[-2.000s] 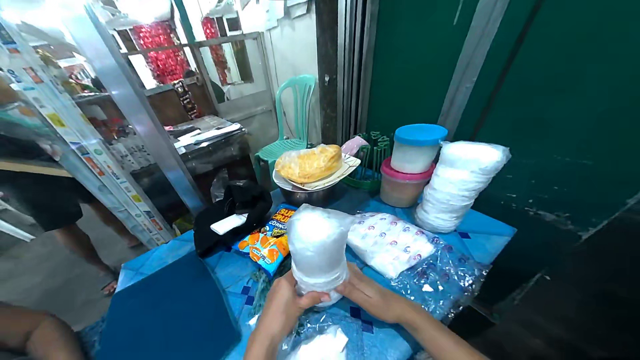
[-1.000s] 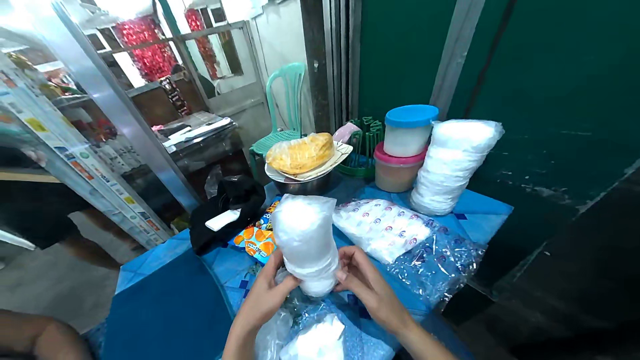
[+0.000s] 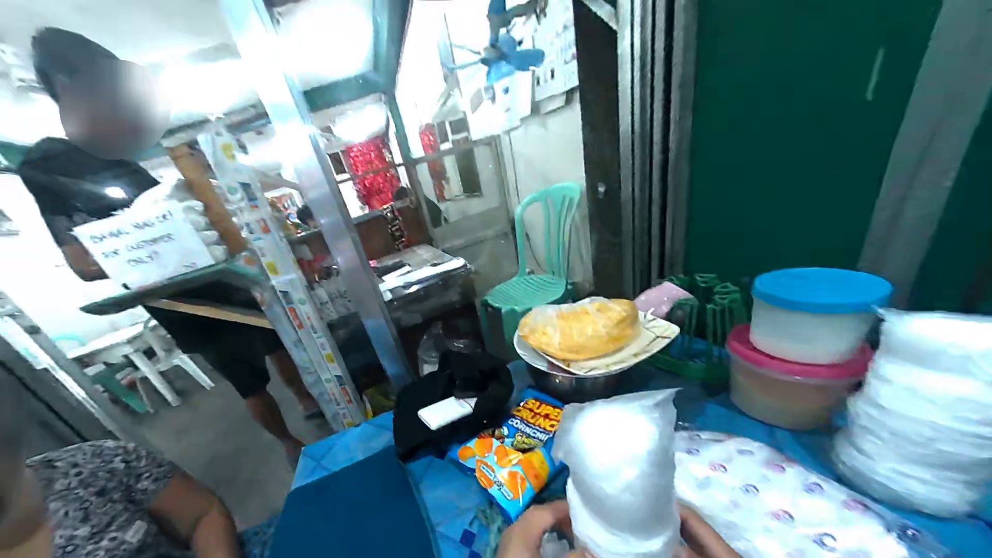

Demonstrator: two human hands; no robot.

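Observation:
A stack of white items in a clear plastic bag (image 3: 620, 465) stands upright between my hands at the bottom of the view. My left hand (image 3: 535, 528) grips its left side, and my right hand (image 3: 704, 535) holds its right side, partly hidden behind it and cut off by the frame edge. Just left of the stack lies a blue and orange snack bag (image 3: 511, 457). To its right is a flat plastic pack with small printed marks (image 3: 783, 496). A taller wrapped white stack (image 3: 922, 418) stands at the far right.
Behind are a metal bowl (image 3: 573, 384) topped with plates and a wrapped yellow food item (image 3: 581, 329), and tubs with blue (image 3: 821, 288) and pink lids. A black cloth bag (image 3: 446, 403) lies left. One person sits at lower left; another stands beyond the metal frame. A green chair (image 3: 542, 256) stands behind.
The view has swung up and left, bringing the standing person's upper body into sight. My hands still hold the wrapped stack, now lower in the view.

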